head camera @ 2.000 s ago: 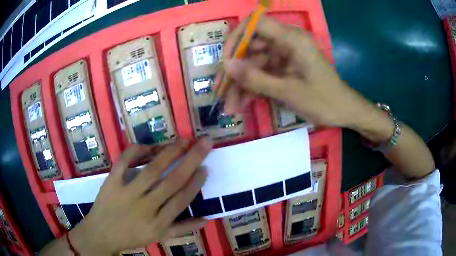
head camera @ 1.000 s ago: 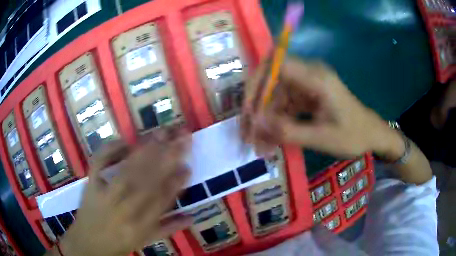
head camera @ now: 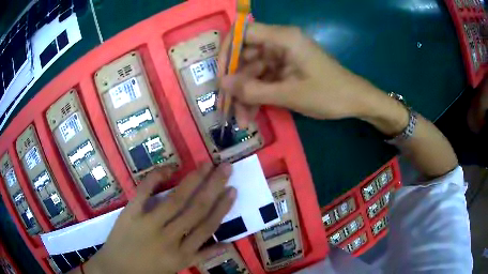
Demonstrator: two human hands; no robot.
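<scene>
My right hand [head camera: 267, 75] holds orange-gripped tweezers [head camera: 236, 45], tips down at a black pad [head camera: 222, 136] in the lower bay of the rightmost upper phone [head camera: 195, 85]. My left hand [head camera: 166, 219] lies flat, palm down, over a white release liner strip [head camera: 249, 184] with black square pads [head camera: 230, 229]. The strip rests across the red foam tray [head camera: 291, 160], over the lower row of phones. A gap shows between two pads near the strip's right end. Part of the strip is hidden under the left hand.
More gold-beige phones [head camera: 131, 107] sit in the tray's upper row to the left. Sticker sheets [head camera: 53, 40] lie beyond the tray on the dark green bench [head camera: 369, 43]. Other filled red trays [head camera: 361, 203] are at the right. Part of a person shows at the right edge.
The tray now appears further left in view. The right hand has moved from over the strip's right part up to the rightmost phone. One pad fewer shows in the strip's row.
</scene>
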